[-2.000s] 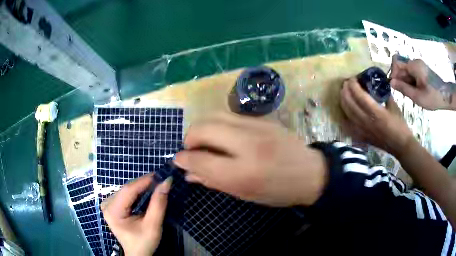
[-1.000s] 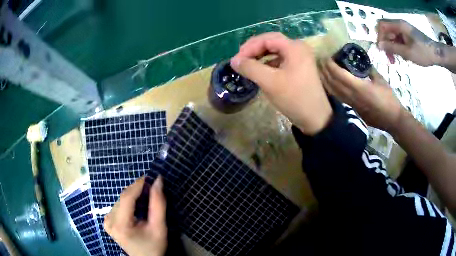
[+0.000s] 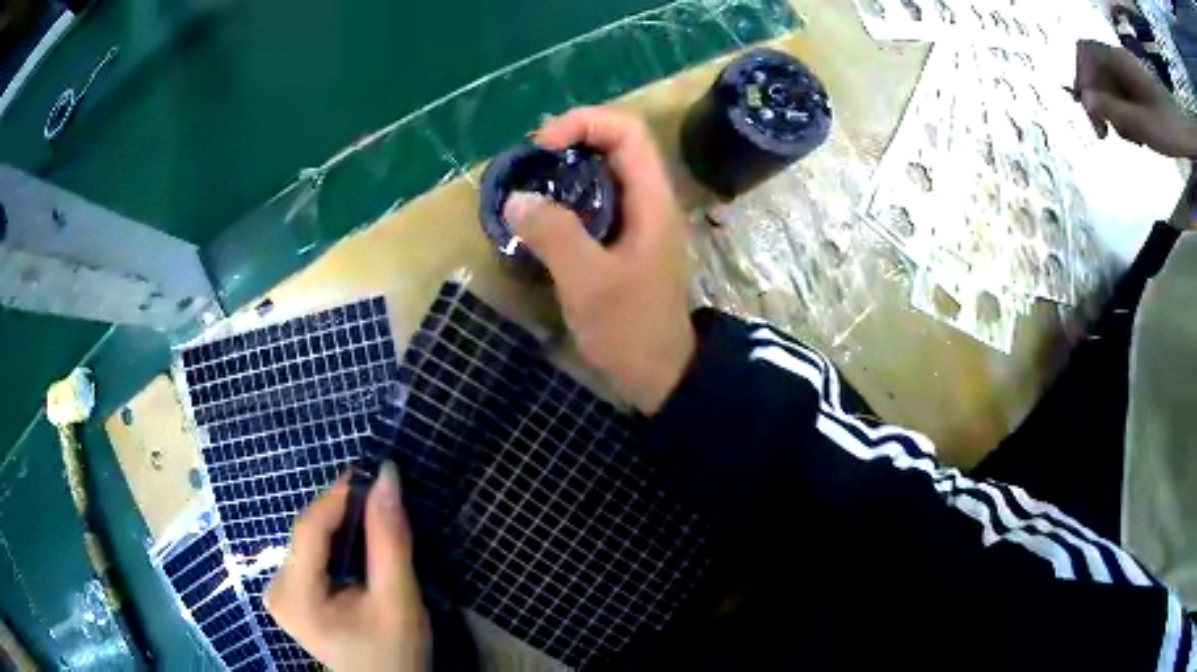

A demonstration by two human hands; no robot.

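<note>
My left hand (image 3: pixel 352 578) grips the edge of a black pad sheet (image 3: pixel 551 486) with pale grid lines, bent up between thumb and fingers. My right hand (image 3: pixel 610 250) is on a black cylindrical unit (image 3: pixel 545 184), fingers around its far side and thumb on its round end. Whether a pad is under the thumb is hidden. A flat gridded pad sheet (image 3: pixel 295 394) lies left of the held one, with another (image 3: pixel 210 591) partly under it.
A second black unit (image 3: pixel 759 118) stands right of mine. White round-label sheets (image 3: pixel 991 171) lie at right, with another person's hand (image 3: pixel 1132 99) above. Clear plastic (image 3: pixel 775 250) lies mid-board. A brush (image 3: pixel 85 486) and grey bracket (image 3: pixel 105 250) are at left.
My right hand has moved from the bent sheet to the unit and now has its fingers around it. The second unit, before in the other person's hand, now stands on the board. The view has shifted.
</note>
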